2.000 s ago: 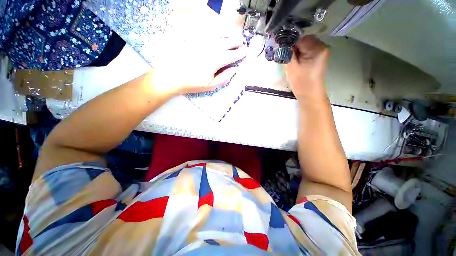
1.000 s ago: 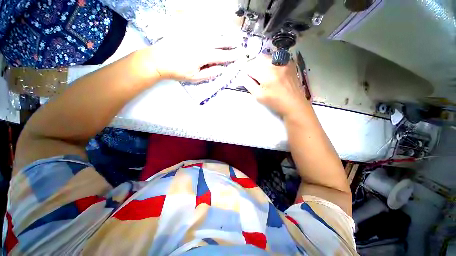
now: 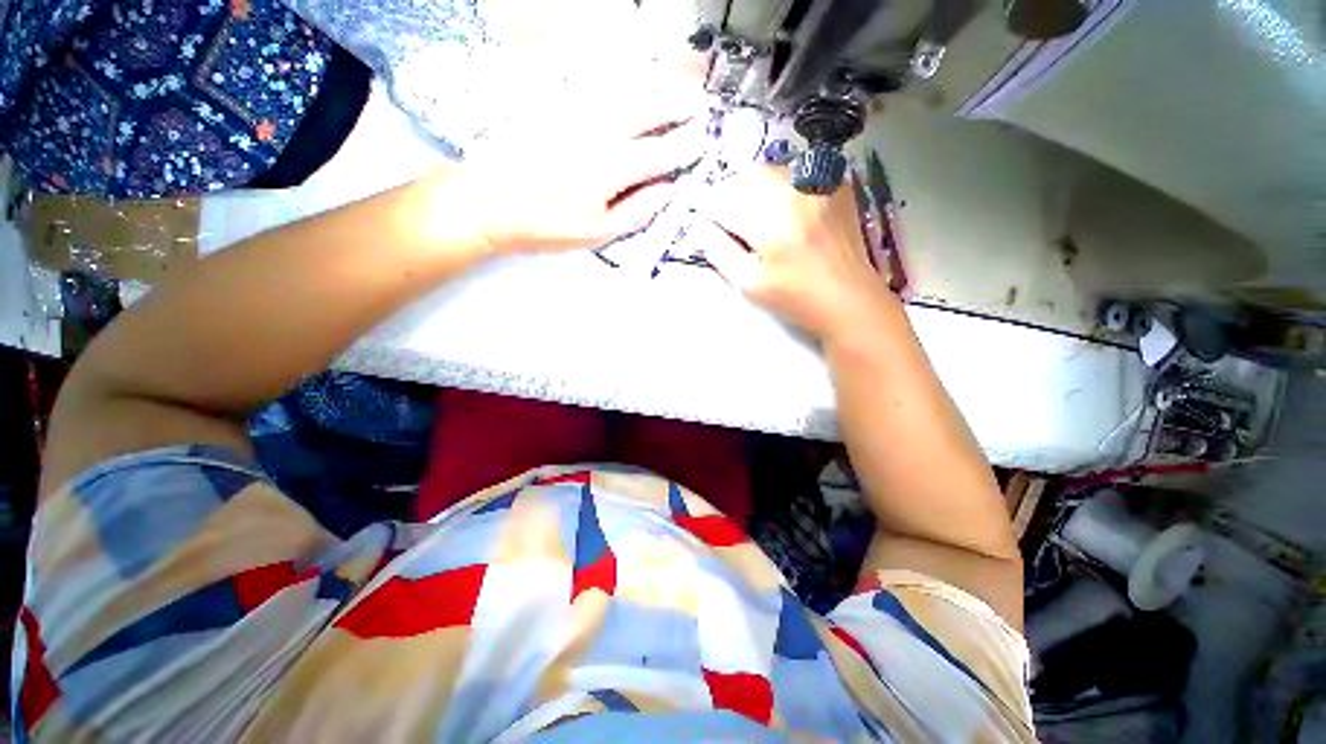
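Note:
The light floral fabric (image 3: 422, 58) lies under and beyond my left hand and looks nearly white under the lamp. A narrow patterned edge of it shows between my hands, near the presser foot (image 3: 737, 131). My left hand (image 3: 582, 182) lies flat on the fabric, fingers spread towards the needle, overexposed. My right hand (image 3: 785, 240) is just below the dark ribbed knob (image 3: 819, 167), its fingers at the fabric edge by the foot. Glare hides the fingertips, so I cannot tell whether it pinches the fabric.
The sewing machine head (image 3: 1163, 131) fills the upper right. Thread snips (image 3: 884, 233) lie right of my right hand. Navy floral fabric (image 3: 175, 95) is heaped at upper left, above brown tape (image 3: 117, 237). A white spool (image 3: 1163, 567) is below the table's right end.
My right hand has come from right of the knob to the fabric below it, uncovering the snips. The fabric's near corner has moved up towards the foot. My left hand still rests on the fabric.

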